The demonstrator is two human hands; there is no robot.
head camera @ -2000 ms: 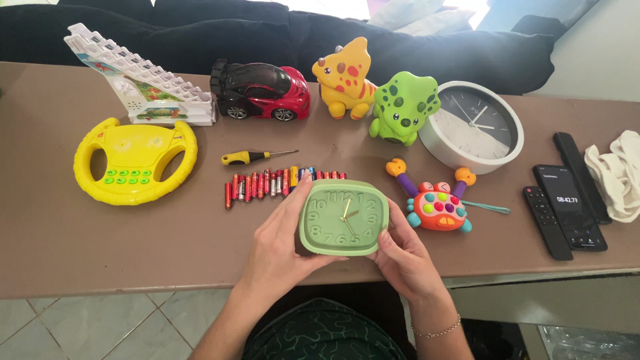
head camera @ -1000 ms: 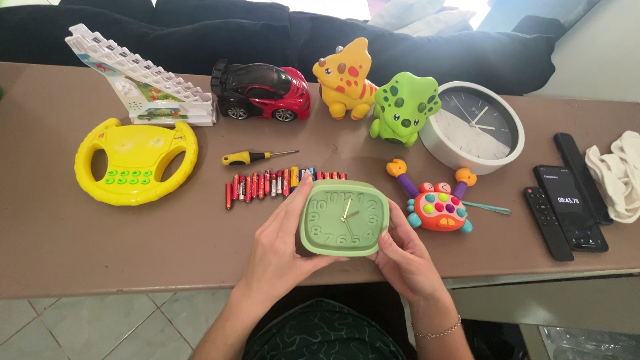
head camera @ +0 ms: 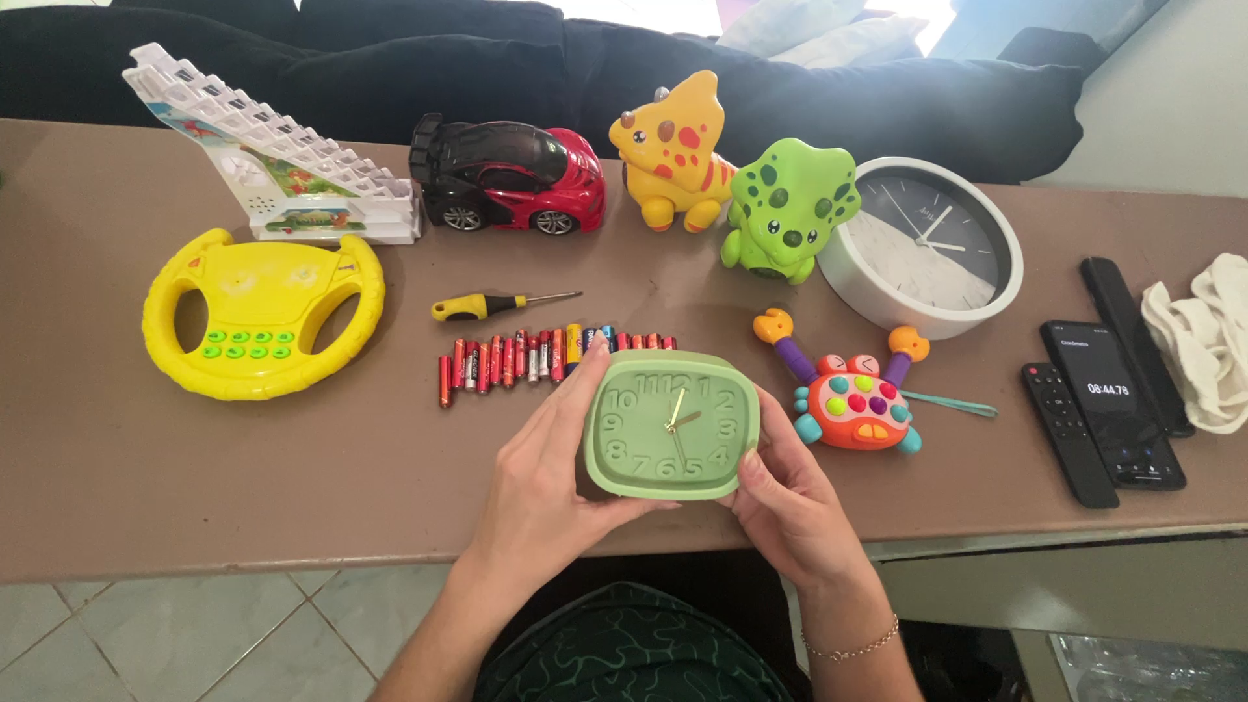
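A green alarm clock (head camera: 673, 426) with raised numerals is held face up between my two hands, close to the table's front edge. My left hand (head camera: 546, 458) grips its left side, fingers along the edge and thumb below. At the right side, my right hand (head camera: 795, 483) holds the lower corner, its thumb on the front rim. Just behind the clock lies a row of several batteries (head camera: 517, 359), partly hidden by the clock and my left fingers. A yellow and black screwdriver (head camera: 478, 306) lies behind the batteries. To the right sits an orange crab toy (head camera: 860, 408).
Along the back stand a white stepped toy (head camera: 283, 161), a red and black toy car (head camera: 517, 180), a yellow dinosaur toy (head camera: 678, 156), a green dinosaur toy (head camera: 788, 214) and a round clock (head camera: 926, 244). A yellow toy steering wheel (head camera: 263, 302) is left; remotes (head camera: 1068, 429), a phone (head camera: 1111, 400) and white cloth (head camera: 1204, 341) are right.
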